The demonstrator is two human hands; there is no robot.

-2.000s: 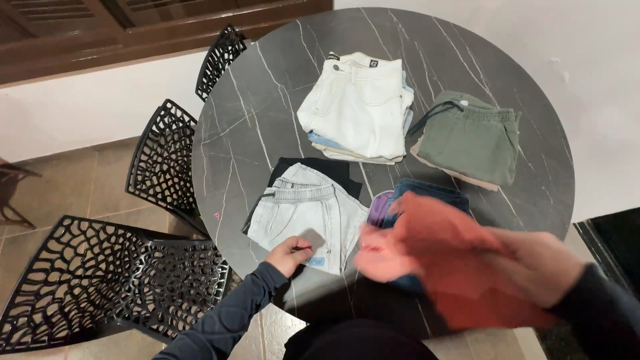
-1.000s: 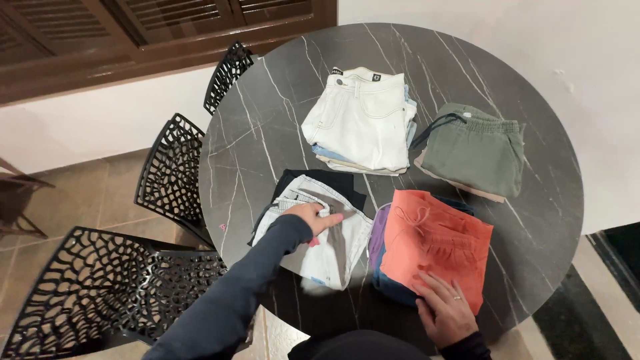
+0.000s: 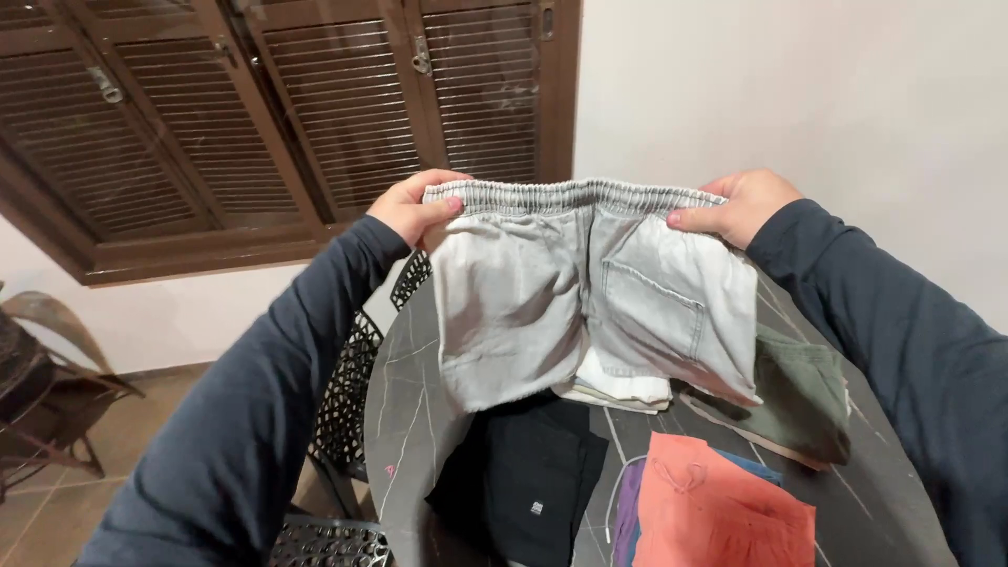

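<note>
A pair of light grey denim shorts (image 3: 512, 291) with an elastic waistband hangs spread out above the table. My left hand (image 3: 416, 206) grips one end of the waistband, and my right hand (image 3: 736, 209) grips the other. Below lies a folded black garment (image 3: 528, 480) with a small printed mark. Coral shorts (image 3: 720, 504) with a drawstring rest on purple and blue garments at the lower right. Behind the grey shorts, partly hidden, are a pile with white garments (image 3: 622, 386) and folded olive green shorts (image 3: 803, 402).
The round dark marble-patterned table (image 3: 402, 409) stands below my arms. Black openwork chairs (image 3: 342, 409) are at its left side. Brown louvred shutters (image 3: 339, 102) and a pale wall (image 3: 787, 87) are beyond. Another chair (image 3: 55, 378) stands at the far left.
The grey shorts, on the table earlier, are now held up and spread between both hands. My right hand has left the coral shorts. The view has tilted up.
</note>
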